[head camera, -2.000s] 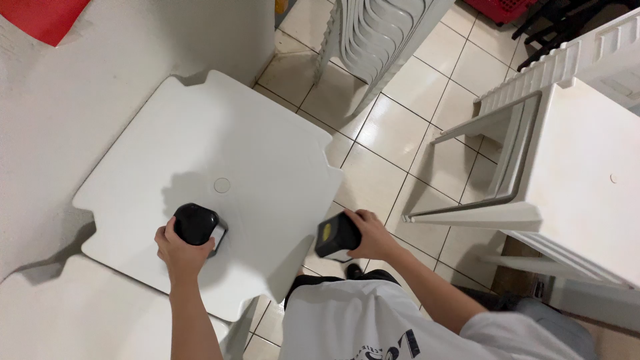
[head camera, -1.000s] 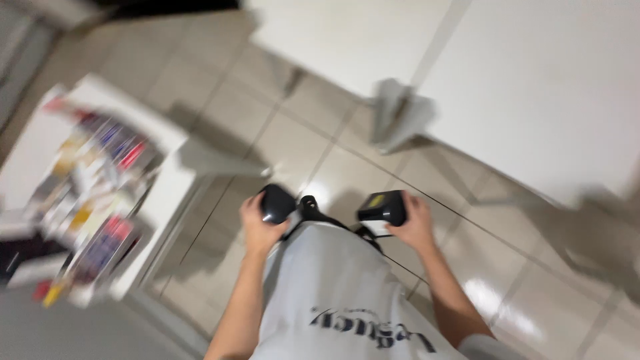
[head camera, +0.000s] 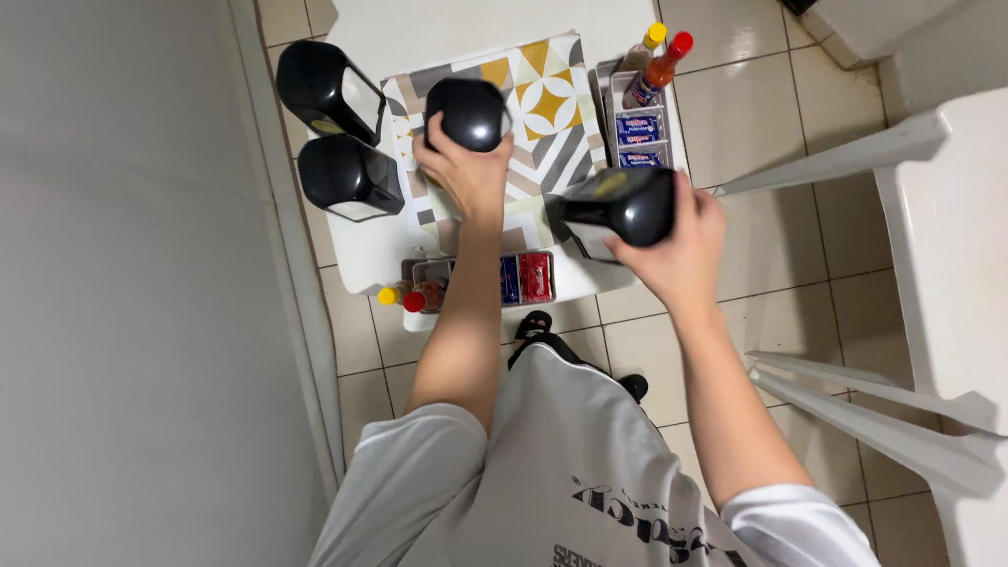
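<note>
My left hand (head camera: 466, 169) grips a black napkin dispenser (head camera: 470, 113) over a patterned placemat (head camera: 547, 110) on a white plastic table (head camera: 362, 260). In my right hand (head camera: 683, 244) is another black napkin dispenser (head camera: 630, 206), tilted, above the mat's right edge. Whether either dispenser touches the table, I cannot tell. Two more black dispensers, one farther (head camera: 319, 87) and one nearer (head camera: 346, 175), stand side by side left of the mat. A condiment caddy (head camera: 668, 134) with sauce bottles and sachets lies beyond my right hand. My left forearm partly hides a second caddy (head camera: 551, 276).
A grey wall or panel (head camera: 157, 276) runs along the left. White plastic tables or stools (head camera: 961, 276) with splayed legs (head camera: 843, 161) stand at the right. Below are floor tiles (head camera: 740, 102) and my sandalled feet (head camera: 535, 324).
The view has swung from a bare white table, past the floor, to this table with the placemat and caddies. Both hands have kept hold of their dispensers and are now over or beside the mat.
</note>
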